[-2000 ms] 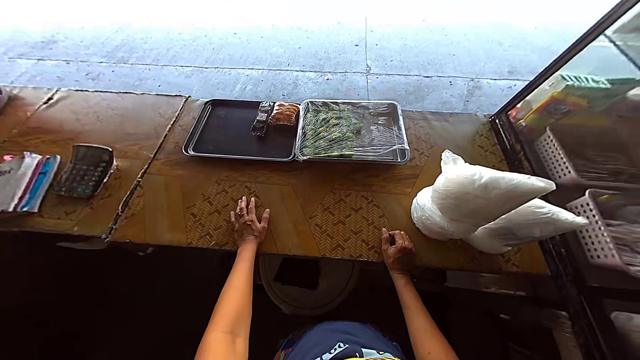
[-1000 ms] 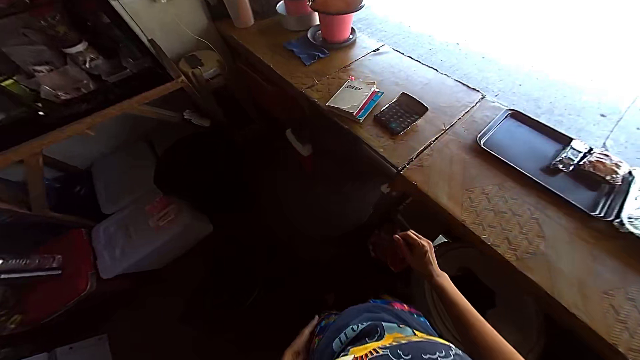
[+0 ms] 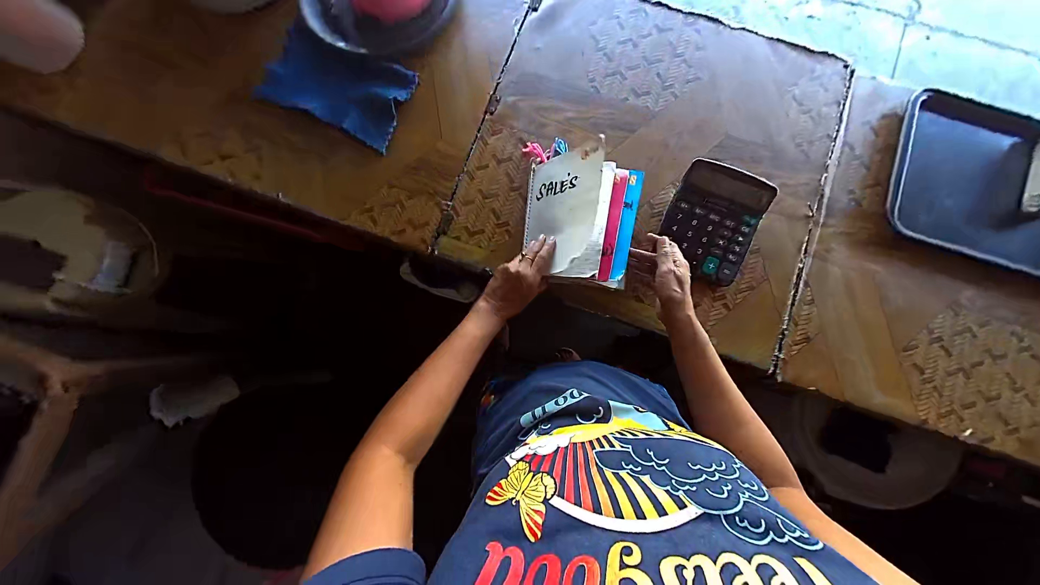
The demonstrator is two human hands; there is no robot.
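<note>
A stack of notebooks (image 3: pixel 566 213) with a worn pale cover lies on the wooden counter, pink and blue covers showing at its right side. Fingers of my left hand (image 3: pixel 517 280) lie over the stack's lower left corner; its thumb is hidden. Just right of the stack, my right hand (image 3: pixel 671 272) has its fingers extended beside the lower left edge of a black calculator (image 3: pixel 718 221). Whether its fingertips touch the calculator is unclear. Pink and blue cords (image 3: pixel 546 151) stick out at the top of the stack.
A blue cloth (image 3: pixel 341 85) lies at the upper left, partly under a round dish (image 3: pixel 325 28) holding a pink object. A dark tray (image 3: pixel 959 179) sits at the right. Seams cross the tiled counter (image 3: pixel 877 244). Below its front edge the space is dark.
The view has swung left from the trays to the notebooks. Both hands, at the counter's edge near the trays two seconds ago, are now at the notebooks and calculator.
</note>
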